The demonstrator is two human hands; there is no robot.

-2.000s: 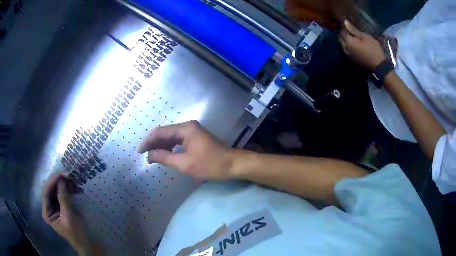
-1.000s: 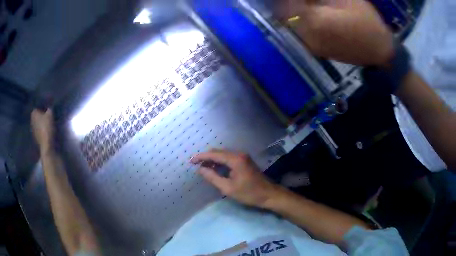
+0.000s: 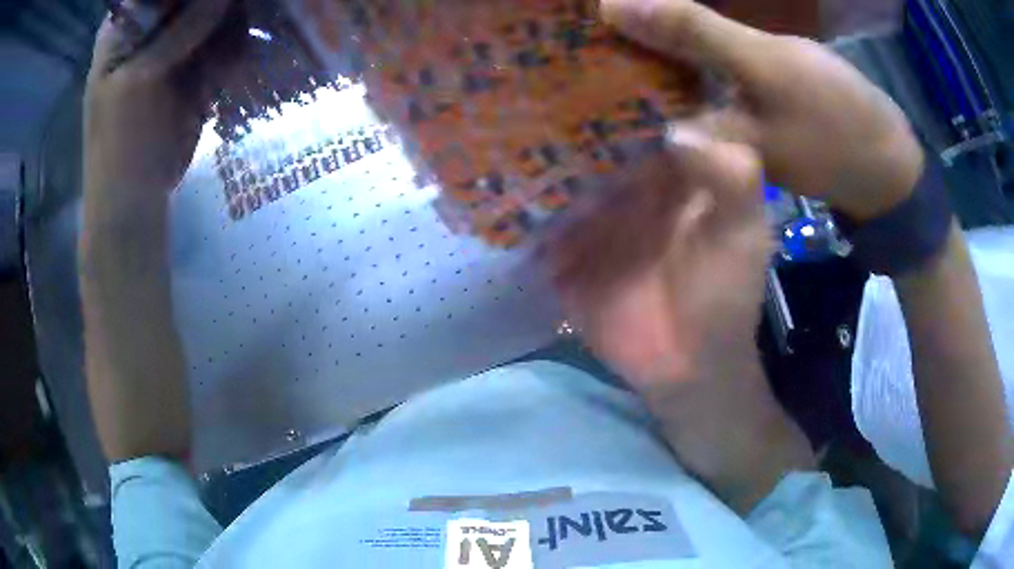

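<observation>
An orange-brown circuit sheet (image 3: 500, 100) with rows of small dark shapes is held up above the perforated metal bed (image 3: 322, 289), blurred in places. My right hand (image 3: 678, 267), strongly blurred, is closed on its lower right edge. My left hand (image 3: 150, 50) is at the top left, partly cut off by the frame edge, beside dark material; its grip cannot be made out. Patterned strips (image 3: 300, 172) lie on the bed, partly hidden behind the sheet and in glare.
A co-worker's hand (image 3: 767, 83) with a dark wristband (image 3: 906, 222) reaches in from the right and touches the sheet's upper right part. Blue and silver roller fittings (image 3: 803, 231) show beyond my right hand. The co-worker's white clothing (image 3: 906, 367) is at the right.
The circuit sheet has come into view over the bed. My right hand has moved up and closed on it. My left hand has moved up. The co-worker's arm has come closer.
</observation>
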